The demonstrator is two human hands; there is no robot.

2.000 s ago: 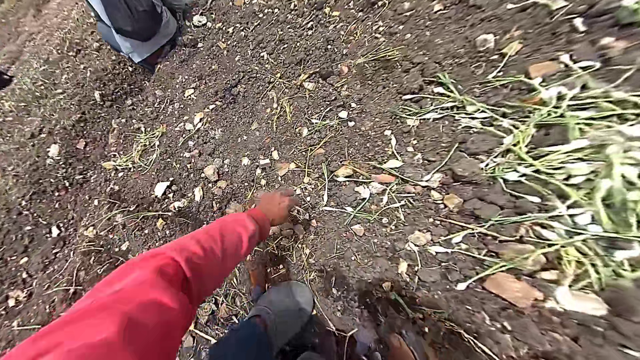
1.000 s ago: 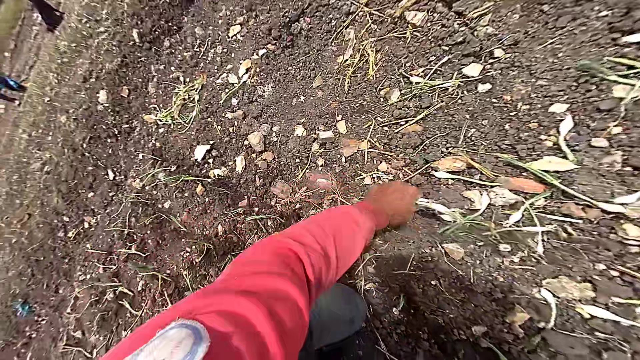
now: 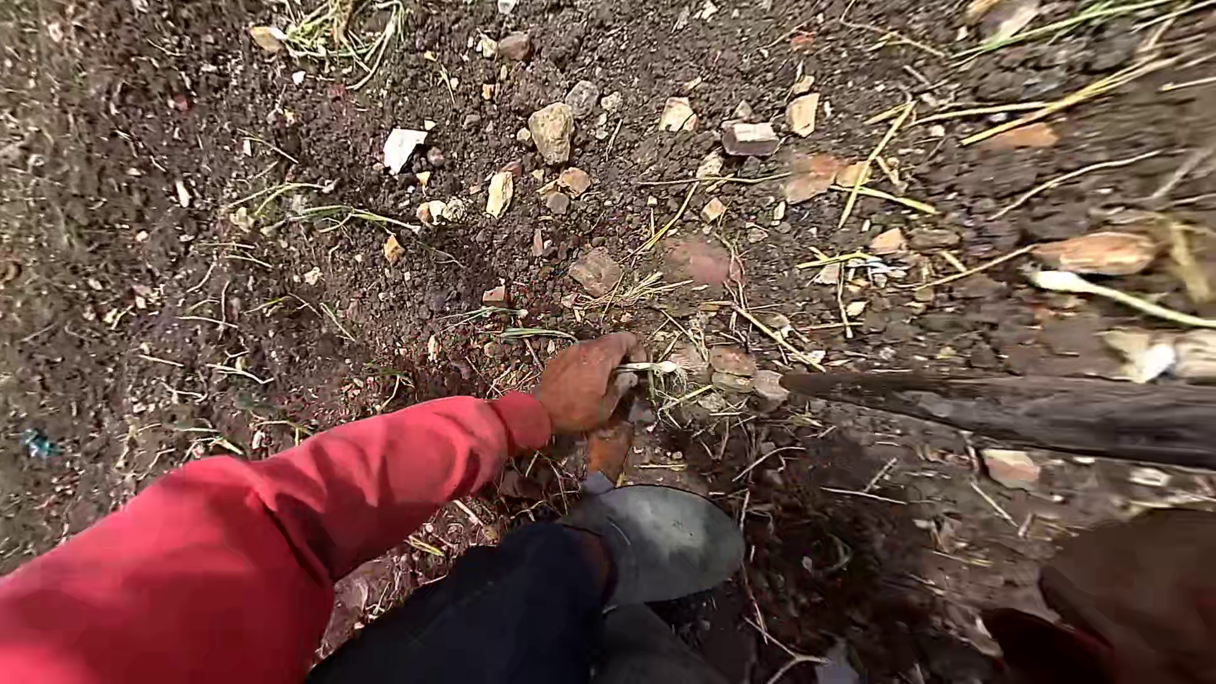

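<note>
My left hand [image 3: 587, 385], in a red sleeve, reaches in from the lower left, low over the soil. Its thumb and fingers pinch a small whitish bulb with fine roots [image 3: 665, 368], which looks like an onion or garlic plant; the roots point right. Most of the plant is hidden by the fingers. Just below the hand is a grey shoe [image 3: 679, 543] at the end of a dark trouser leg [image 3: 475, 613]. A dark, weathered wooden pole [image 3: 1026, 410] enters from the right and ends near the middle. My right hand cannot be made out.
Stones and dry stems are strewn over dark, crumbly soil. Pulled green stems [image 3: 347, 33] lie at the upper left. One white bulb with its stem [image 3: 1069, 282] lies at the right. A blurred brown shape [image 3: 1130, 589] at the lower right cannot be identified.
The bulb now shows plainly between my left fingers. The wooden pole has come into view at the right. The view has shifted away from the pile of white-stemmed plants seen two seconds ago.
</note>
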